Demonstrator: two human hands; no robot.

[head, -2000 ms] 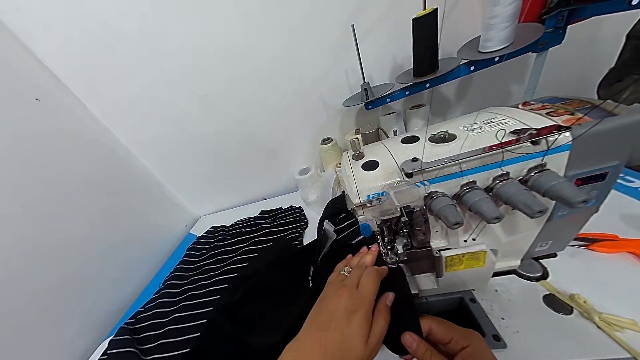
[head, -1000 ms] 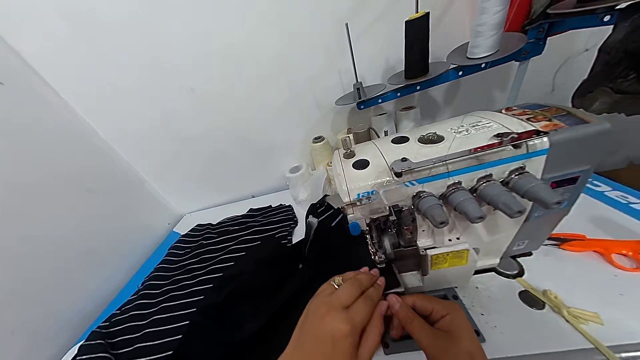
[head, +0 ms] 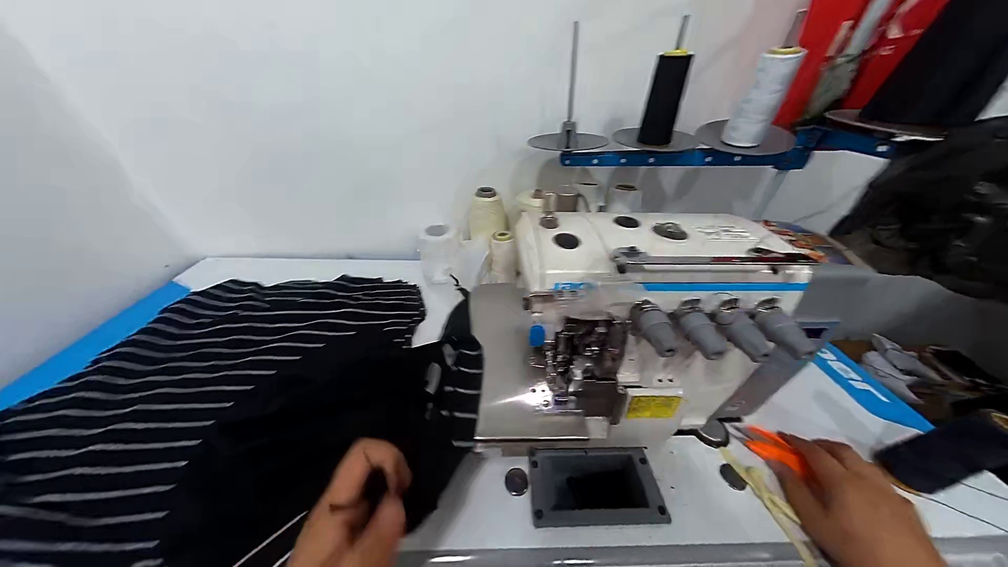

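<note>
My left hand (head: 354, 504) pinches a bit of the black fabric (head: 315, 425) at the front left. That fabric lies with a white-striped black part (head: 142, 417) across the table's left side. The overlock sewing machine (head: 669, 252) stands to its right, with its metal cloth plate (head: 512, 378) bare beside the fabric. On the right, my right hand (head: 850, 496) is closed around the orange-handled scissors (head: 772, 449); their blades point toward the machine base. A pale yellow strip (head: 764, 496) lies just left of that hand.
A dark thread spool (head: 945, 453) is at the right edge. Thread cones (head: 487, 213) stand behind the machine, below a blue thread stand (head: 677, 159). A grey-framed opening (head: 598, 488) is set in the tabletop in front of the machine. Dark cloth (head: 937, 213) hangs at the right.
My hands have parted: the left has moved left with the fabric, away from the machine, and the right has gone right and taken hold of the scissors. The view has shifted.
</note>
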